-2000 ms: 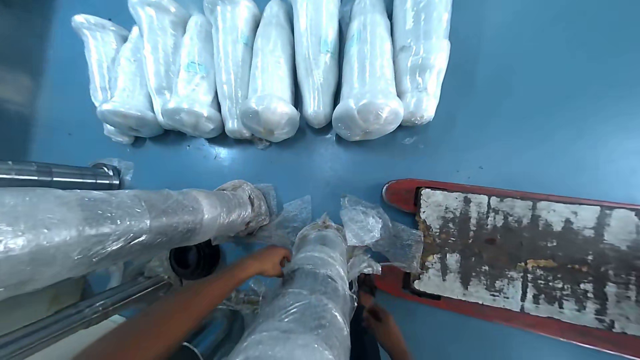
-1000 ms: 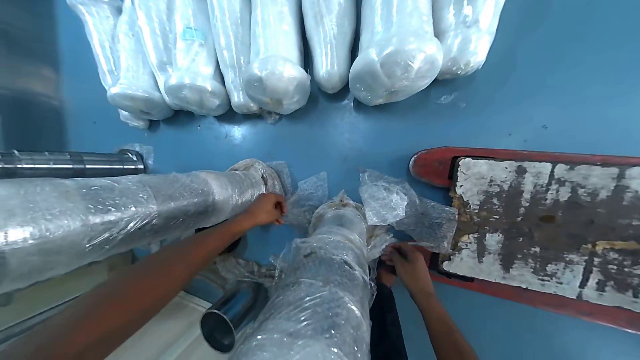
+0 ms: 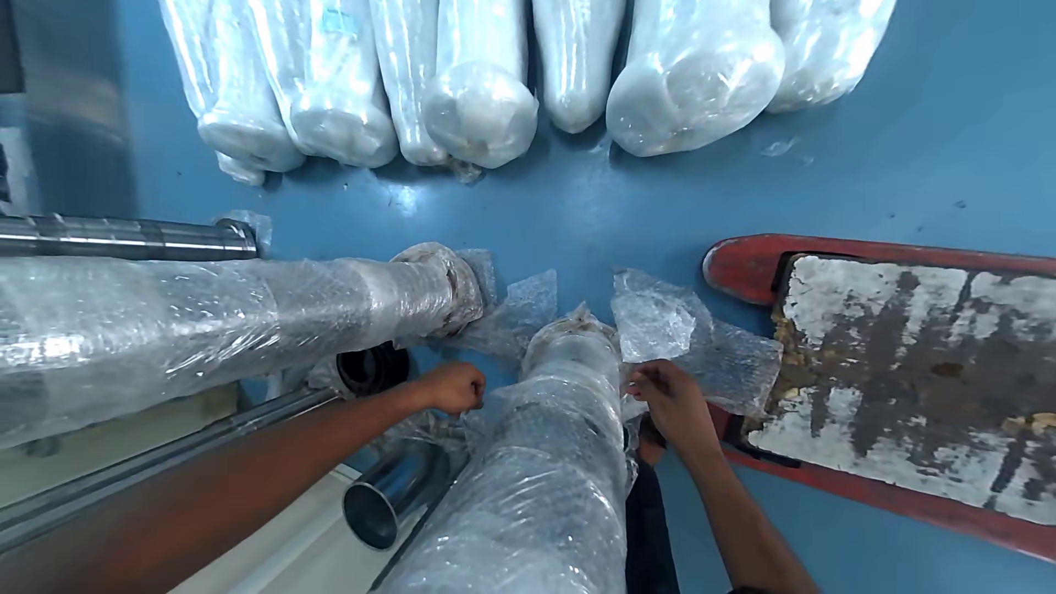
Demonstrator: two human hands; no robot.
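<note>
A long pipe wrapped in bubble wrap and plastic film (image 3: 536,487) runs away from me at the lower middle, its covered end upright toward the floor. Left of it is my left hand (image 3: 455,388), fingers curled near a loose edge of clear film; whether it pinches the film cannot be told. My right hand (image 3: 664,392) is on the pipe's right side, fingertips at the wrap near its end. Loose bubble wrap (image 3: 656,322) spreads beside that hand, and another piece (image 3: 528,305) lies left of the pipe end.
Several film-wrapped pieces (image 3: 483,115) lie in a row on the blue floor (image 3: 577,198). Another wrapped pipe (image 3: 313,305) and a bare metal pipe (image 3: 124,238) extend from the left. An open-ended metal tube (image 3: 371,511) sits below. At right are red pallet-truck forks (image 3: 747,268) under a worn board (image 3: 907,371).
Over the two seconds my right hand has come up to the right side of the pipe end. My left hand was nearer the pipe's side and is now a little away from it.
</note>
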